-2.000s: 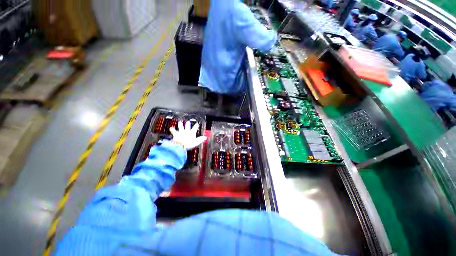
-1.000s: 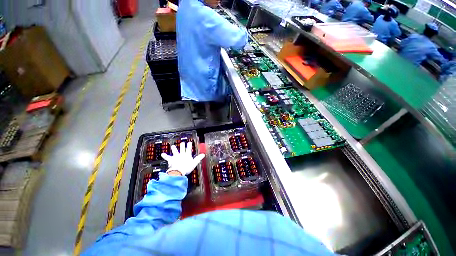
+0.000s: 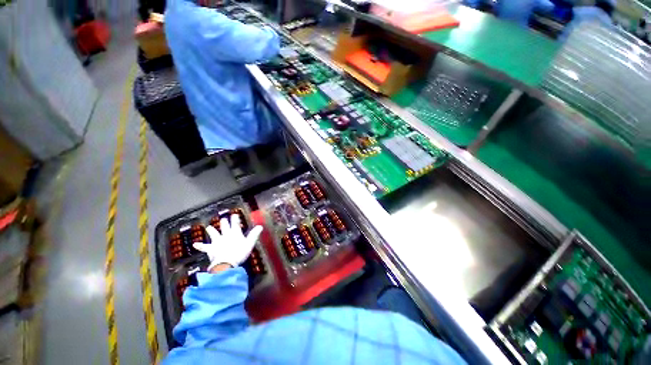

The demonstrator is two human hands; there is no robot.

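Observation:
My left hand [image 3: 229, 244], in a white glove, is spread palm down over the left blister tray, with nothing gripped. Coil components with orange-red stripes [image 3: 298, 243] lie in the pockets of the right clear blister tray; one pocket there shows no striped coil. Both trays are in a black bin [image 3: 161, 285] with red material between and below them. My left hand hides part of the left tray's coils. My right hand is not in view.
Green circuit boards [image 3: 375, 165] lie on the conveyor beside the bin. A framed board [image 3: 544, 281] enters at lower right. A person in blue [image 3: 214, 78] works upstream by black crates [image 3: 160, 100]. A cardboard box [image 3: 385, 75] stands on the shelf.
The view has turned right and the bin and boards have shifted left. The framed board at lower right shows more. My left hand stays spread over the left tray.

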